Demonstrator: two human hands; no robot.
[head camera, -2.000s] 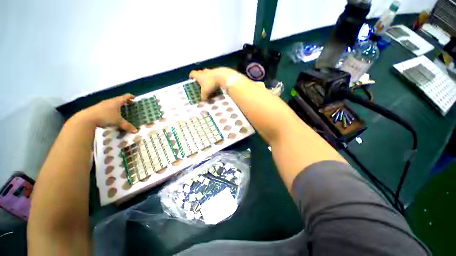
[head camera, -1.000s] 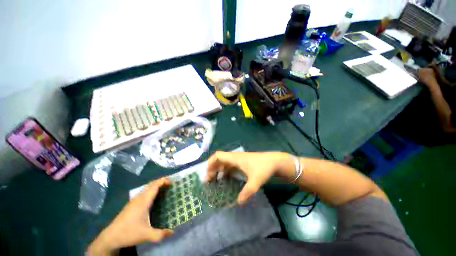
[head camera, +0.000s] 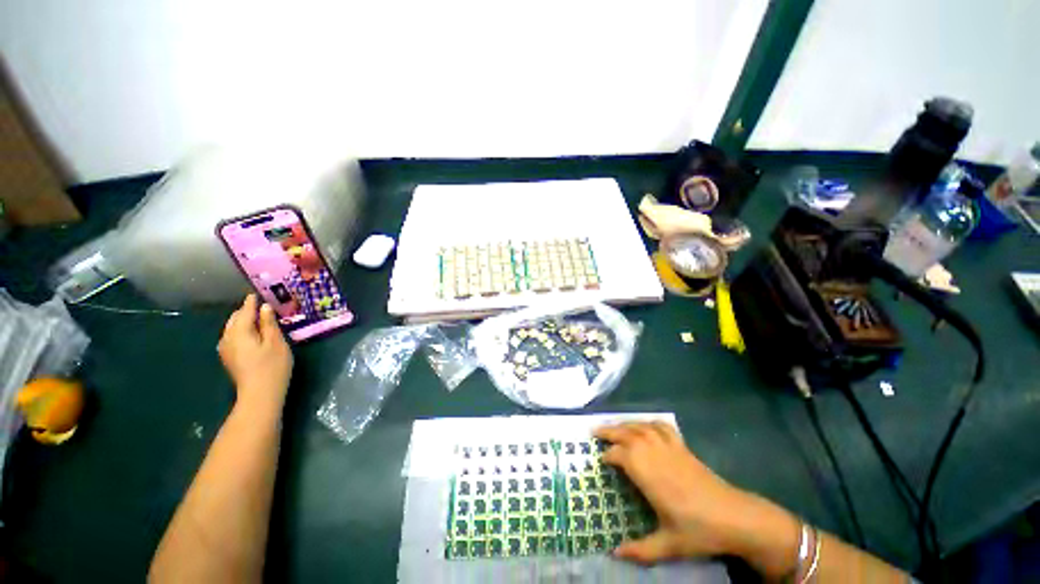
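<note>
A green PCB panel in two joined halves lies on whitish padding near the bench edge. Its small units show dark chips. My right hand rests over the panel's right part, fingers spread, thumb near its lower right side. My left hand is at the lower left edge of a smartphone with a lit pink screen; the fingertips touch it, and a grip on it cannot be made out. A clear plastic bag of silver shields lies behind the panel.
A white foam tray with a silver-covered panel stands at the back. An earbud case and crumpled plastic lie left. Tape rolls, a yellow stick and a black box with cables stand right. An orange fruit is far left.
Both hands moved from the foam tray down to the panel on the padding. Then my left hand left the panel for the smartphone, while my right hand stayed over the panel's right part.
</note>
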